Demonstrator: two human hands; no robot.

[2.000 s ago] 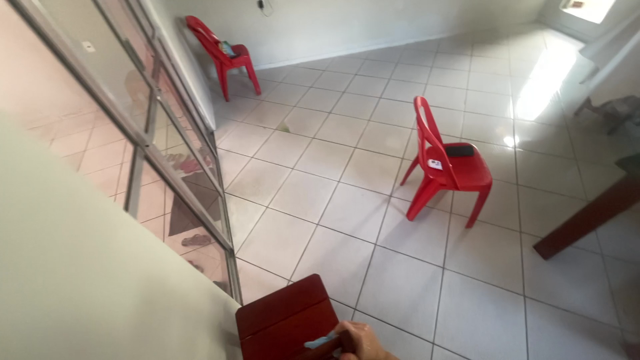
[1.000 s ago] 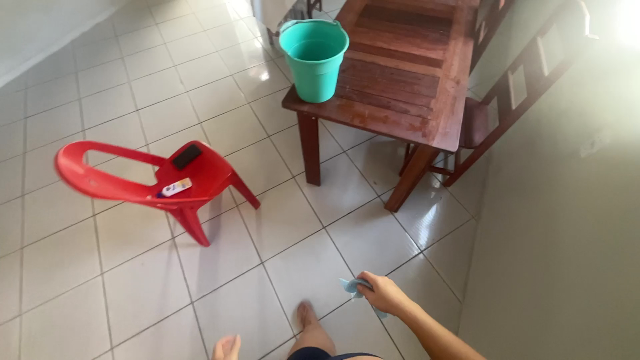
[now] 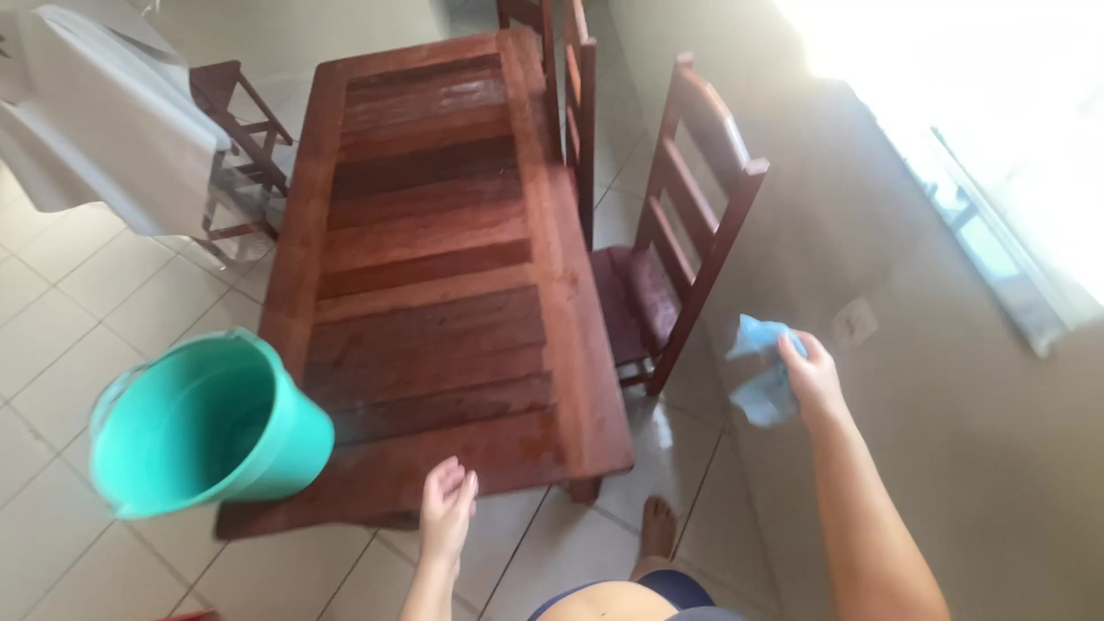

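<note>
My right hand is shut on a light blue cloth, held out in the air to the right of a wooden table. My left hand holds nothing, its fingers loosely curled and apart, over or close by the table's near edge; whether it touches the wood is unclear. A green plastic bucket stands on the near left corner of the tabletop, its mouth toward me. Its inside is dark, so its contents cannot be told.
A wooden chair stands at the table's right side, with more chairs behind it. A bright window with a sill is on the right wall, above a wall plate. Grey fabric hangs at upper left beside a wooden stool.
The view has swung far to the right and come closer to the table and bucket. The red chair with things on its seat has left the view. My right hand still holds the cloth.
</note>
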